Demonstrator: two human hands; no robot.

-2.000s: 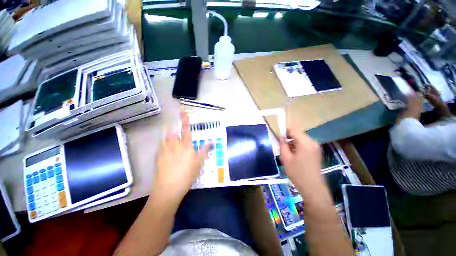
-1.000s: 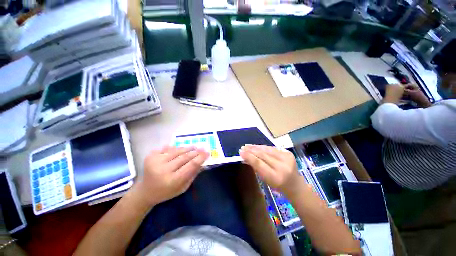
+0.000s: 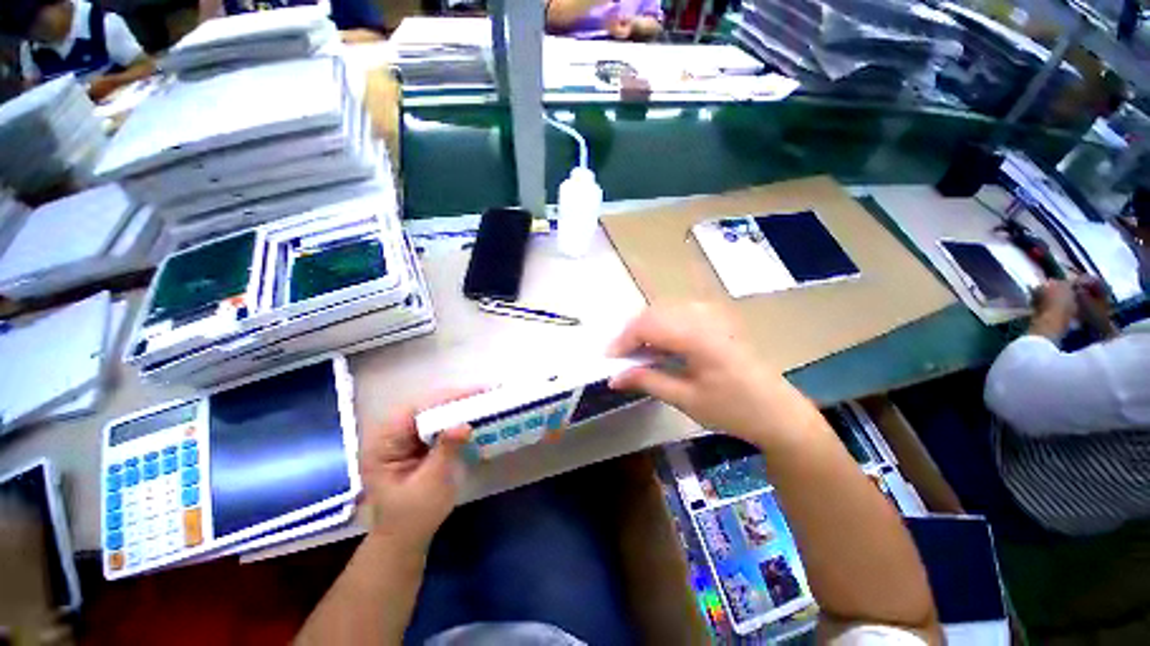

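A white calculator-tablet is tilted up on its edge above the front of the bench, its blue keys and part of its dark panel facing me. My left hand grips its left end, thumb on the front. My right hand holds its right end, fingers over the top edge and covering part of the dark panel. The display strip cannot be made out.
Calculator-tablets lie stacked at left, before stacked housings. A phone, thin stick and squeeze bottle stand beyond. A panel lies on cardboard. A carton is lower right; a person works at right.
The calculator-tablet first lay flat, then its near edge was held by both hands; now it is tilted up on edge. My right hand has moved to its upper right end. The view has shifted upward.
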